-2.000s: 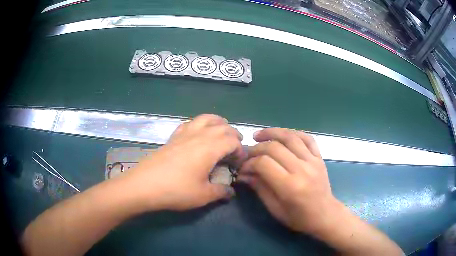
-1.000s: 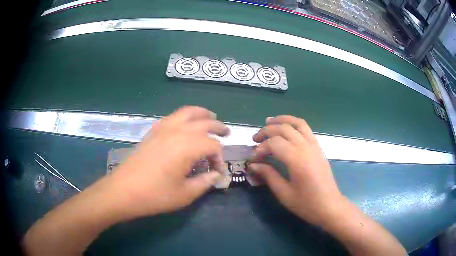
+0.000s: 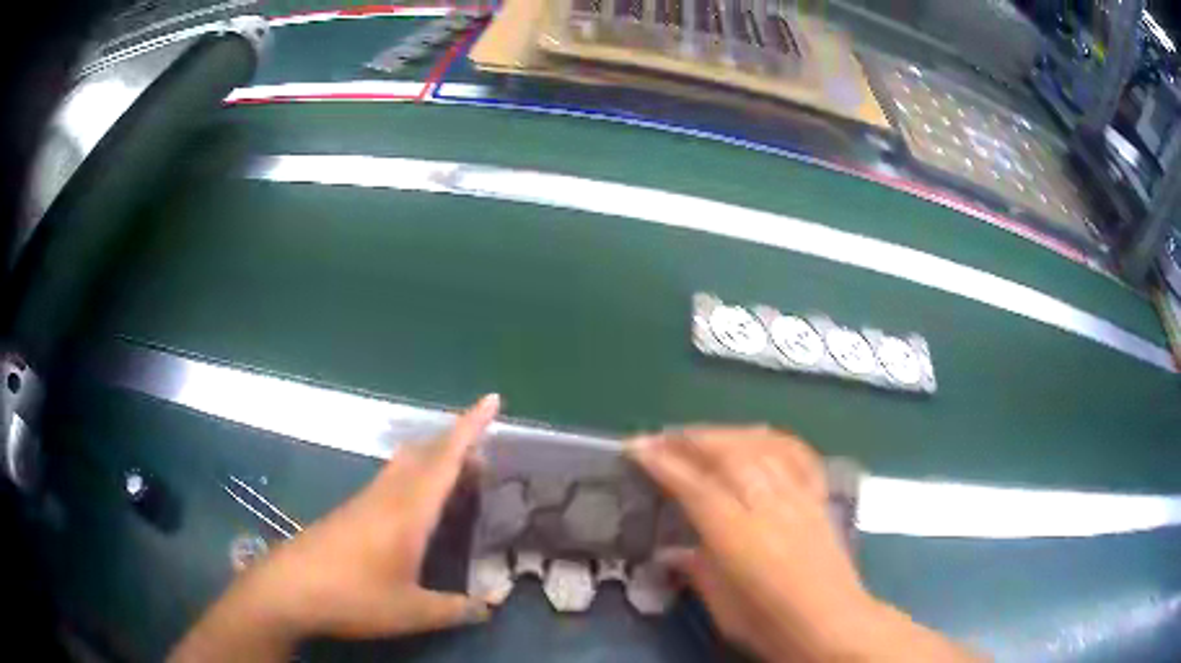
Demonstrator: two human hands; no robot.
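A silver-grey carrier plate with a scalloped near edge and pale tongues lies in front of me, somewhat blurred. My left hand is at its left end, thumb by the near corner and fingers by the far corner. My right hand grips across its right part, fingers on the far edge and thumb at the near edge, hiding some cavities. Tweezers lie at left, partly behind my left forearm. A small clear disc lies beside them.
A loaded carrier with four ringed circles sits on the green belt at right. A small black round part stands at left. A roller ends the belt. Across it are a tray of dark parts on brown board and a flat tan tray.
The view has shifted up and left, showing the roller and trays. My hands have spread from the plate's middle onto its left end and right part. The belt carrier appears farther right.
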